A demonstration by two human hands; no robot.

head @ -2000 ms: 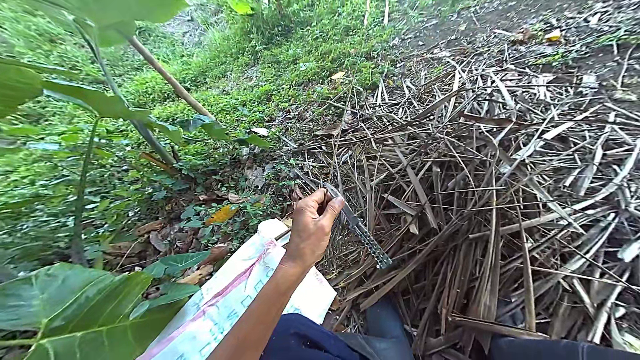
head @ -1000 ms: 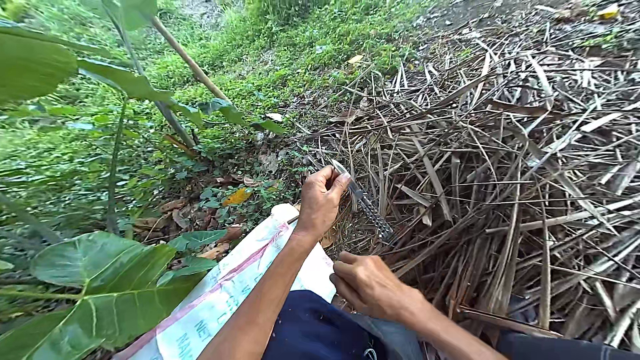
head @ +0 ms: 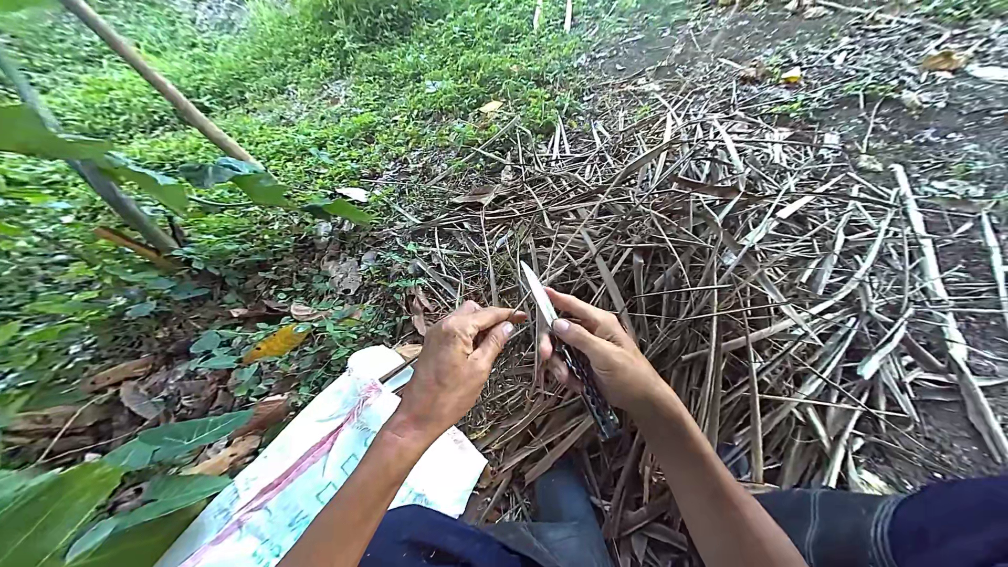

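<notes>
My right hand (head: 602, 350) grips a knife (head: 540, 298) by its dark patterned handle, with the blade pointing up and away to the left. My left hand (head: 457, 366) is just left of the blade, thumb and forefinger pinched on a thin dark strand or stem, too fine to identify. A white woven sack (head: 315, 472) with a pink stripe and printed writing lies under my left forearm.
A heap of dry leaf strips and stalks (head: 709, 260) spreads ahead and to the right. Large green leaves (head: 150, 480) and a leaning pole (head: 165, 83) stand at the left. My boot (head: 565, 504) is below the hands.
My right hand, out of view two seconds ago, has come up beside the left and now holds the patterned handle. The left hand held that tool before. A blade now shows.
</notes>
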